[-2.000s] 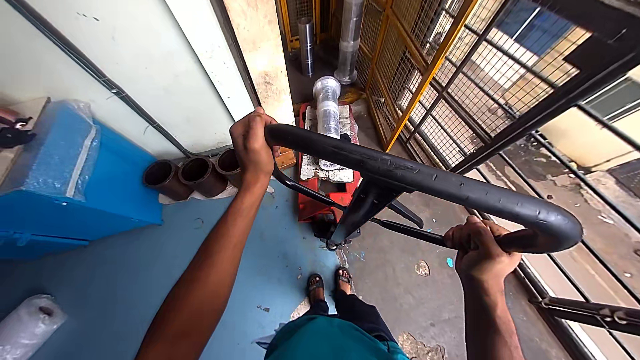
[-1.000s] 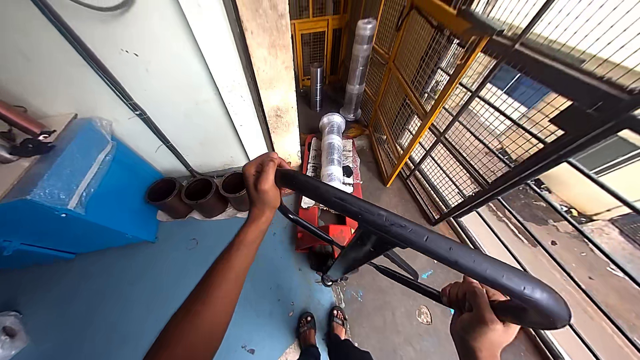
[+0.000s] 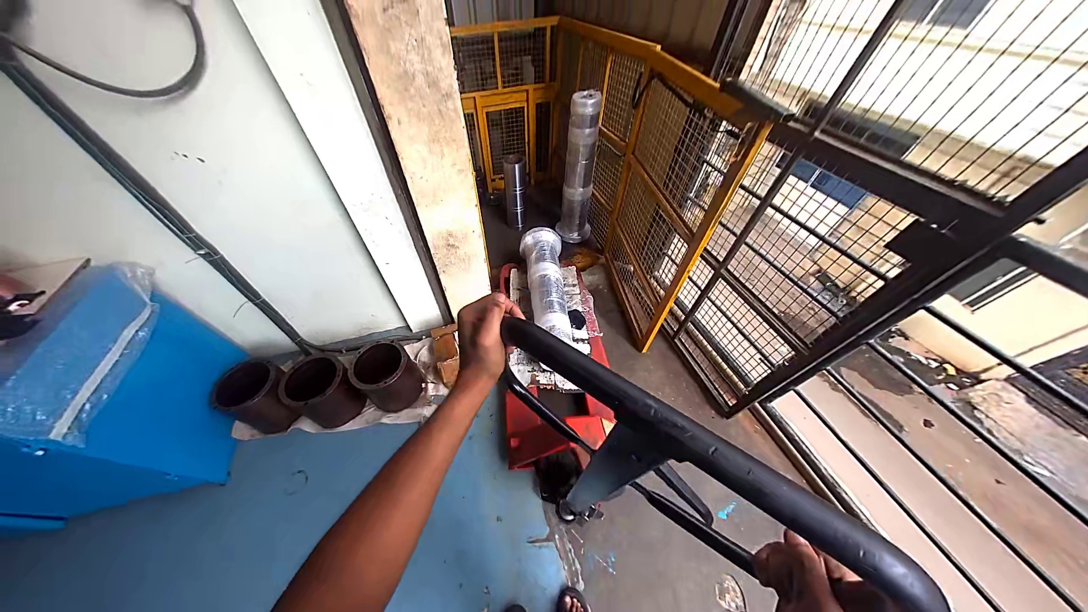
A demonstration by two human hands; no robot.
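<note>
My left hand (image 3: 484,333) is closed around the far left end of a black pallet jack handle (image 3: 680,438). Near the handle's lower right end, my right hand (image 3: 803,571) grips it, partly hidden behind the bar. Beyond the handle is the red pallet jack (image 3: 529,433), which bears a white, worn-looking load base (image 3: 523,370). On that lies a cylinder wrapped in clear film (image 3: 546,285), its flanged end pointing away from me.
Three dark hollow cylinders (image 3: 321,391) stand by the left wall, near a blue cabinet (image 3: 170,374). Ahead, a wrapped column (image 3: 581,161) and a shorter metal cylinder (image 3: 514,191) stand inside yellow mesh barriers (image 3: 646,178). A black barred gate (image 3: 901,297) is at the right.
The view has tilted upward and shows more of the yellow mesh enclosure. Both hands have stayed on the handle.
</note>
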